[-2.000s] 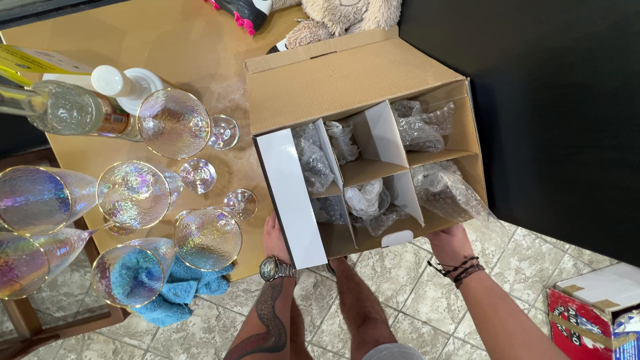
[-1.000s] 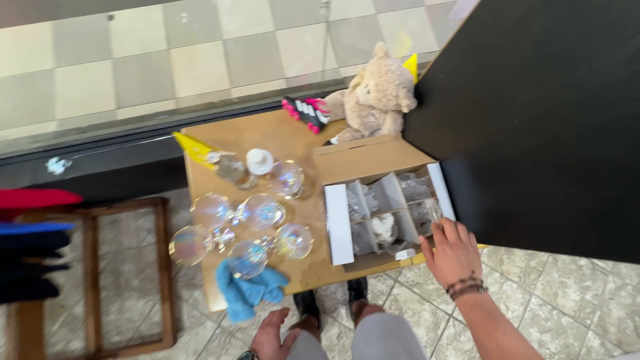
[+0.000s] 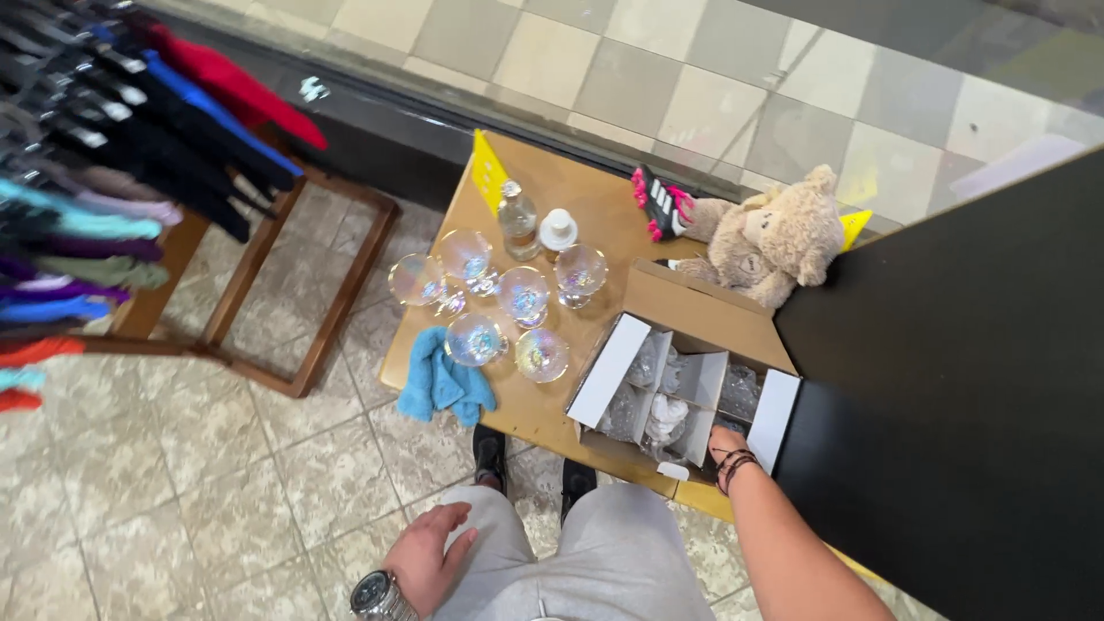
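Observation:
The open cardboard box [image 3: 604,371] with white dividers stands at the table's right front, its compartments holding clear bubble wrap [image 3: 740,392] and white crumpled packing [image 3: 668,417]. My right hand [image 3: 729,442] reaches into the front right compartment; its fingers are hidden inside, so its grip does not show. My left hand [image 3: 429,552] hangs empty over my left thigh, fingers apart. Several iridescent gold-rimmed stemmed glasses [image 3: 523,295] stand left of the box. A blue cloth [image 3: 444,375] lies at the table's left front edge.
A glass bottle [image 3: 517,222], a white-capped bottle [image 3: 558,231] and a yellow card [image 3: 488,172] stand at the back of the wooden table [image 3: 535,412]. A teddy bear [image 3: 759,233] with cleats sits behind the box. A black panel [image 3: 949,371] borders the right; a clothes rack [image 3: 302,345] stands left.
Both hands were at the box's sides two seconds ago, with the box tilted towards me. It now rests on the table, my left hand away from it and my right hand inside. The view has shifted widely.

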